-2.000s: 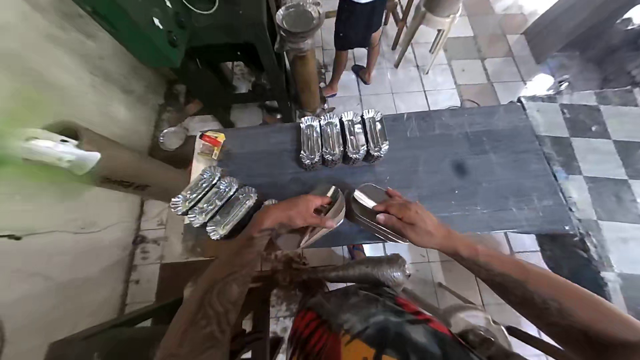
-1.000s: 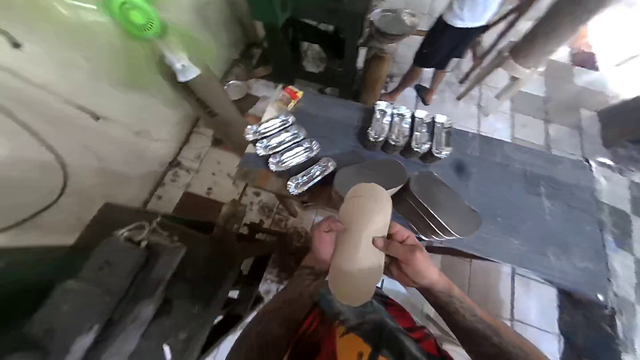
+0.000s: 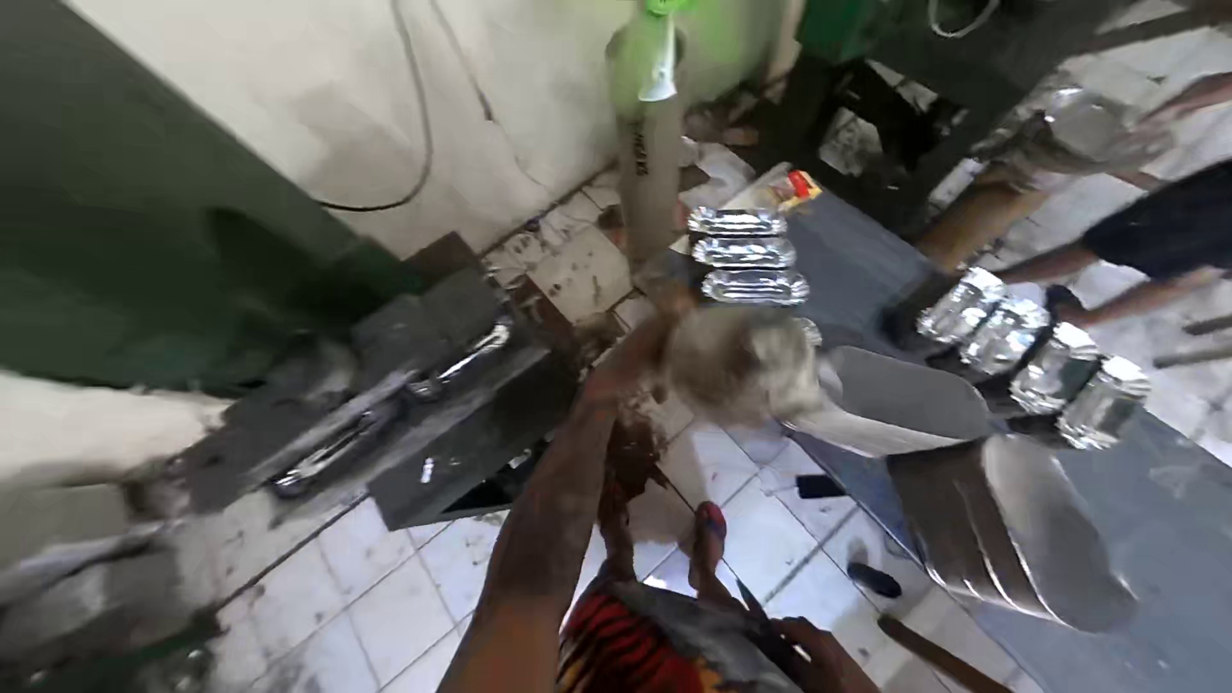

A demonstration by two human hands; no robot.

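Note:
My left hand [image 3: 664,332], blurred by motion, reaches up the middle and seems to hold a blurred grey-brown piece [image 3: 746,371] at the table's near left corner; its exact form is unclear. My right hand [image 3: 818,654] is low at the bottom edge beside a dark, narrow thing [image 3: 760,626]; whether it grips that is unclear. Right of the left hand lie a grey flat piece with rounded ends [image 3: 905,399] and a fanned stack of similar pieces [image 3: 1049,539]. Shiny foil-like oblong trays [image 3: 756,287] form a row above the left hand, more [image 3: 1102,399] at right.
The dark table [image 3: 1155,520] runs down to the right. At left stands a dark metal bench or machine [image 3: 452,385] with bright rods. A cardboard tube [image 3: 650,183] leans by the wall under a green fan. Another person's legs [image 3: 1136,269] are beyond the table.
The view has swung strongly to the left. My hands, together on a tan oval piece a second ago, are now apart: the left at the table corner, the right low near my lap.

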